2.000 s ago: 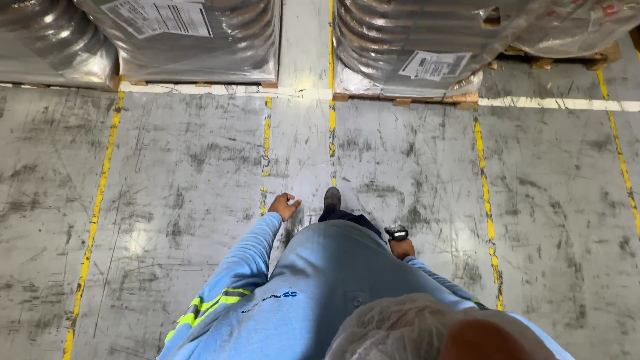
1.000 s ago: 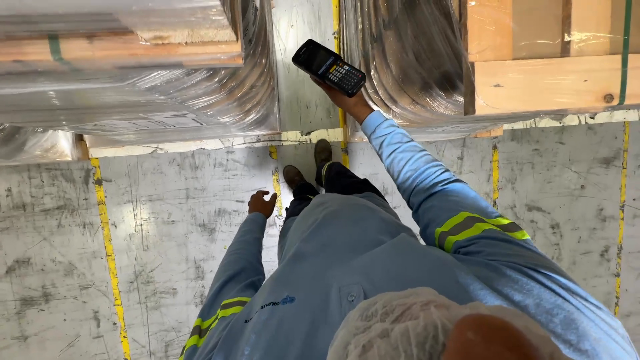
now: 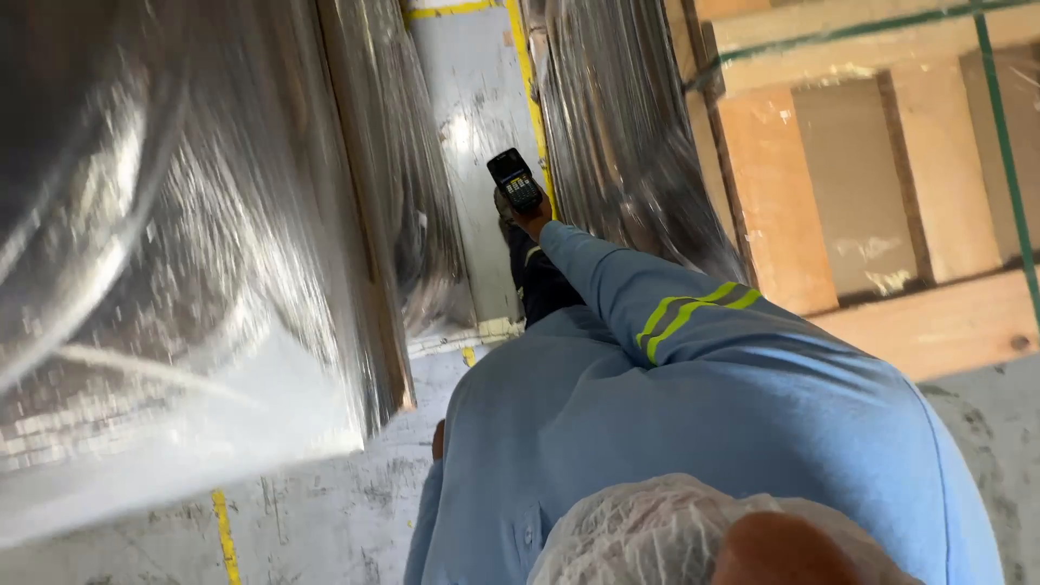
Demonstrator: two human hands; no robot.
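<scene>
My right hand (image 3: 534, 216) reaches forward into the gap between two wrapped stacks, closed around the lower end of a black handheld mobile computer (image 3: 515, 180). Its small screen and keypad face up; the screen bears writing too small to read. My right arm, in a light blue sleeve with yellow-green bands, is stretched out over my dark trousers. Of my left hand (image 3: 439, 440), only a sliver shows at the left side of my body, low in the view. The rest of it is hidden by the blue shirt, so what its fingers do does not show.
A stack in clear stretch wrap (image 3: 203, 244) rises close on the left. On the right stands another wrapped stack (image 3: 621, 138), beside a wooden pallet or crate (image 3: 780, 203) with green straps. A narrow strip of grey floor (image 3: 475, 89) with a yellow line (image 3: 526, 73) runs between them.
My right hand was low at my side, then came forward holding the handheld computer, which it still holds. My left hand has become mostly hidden. The view has moved in between the wrapped stacks.
</scene>
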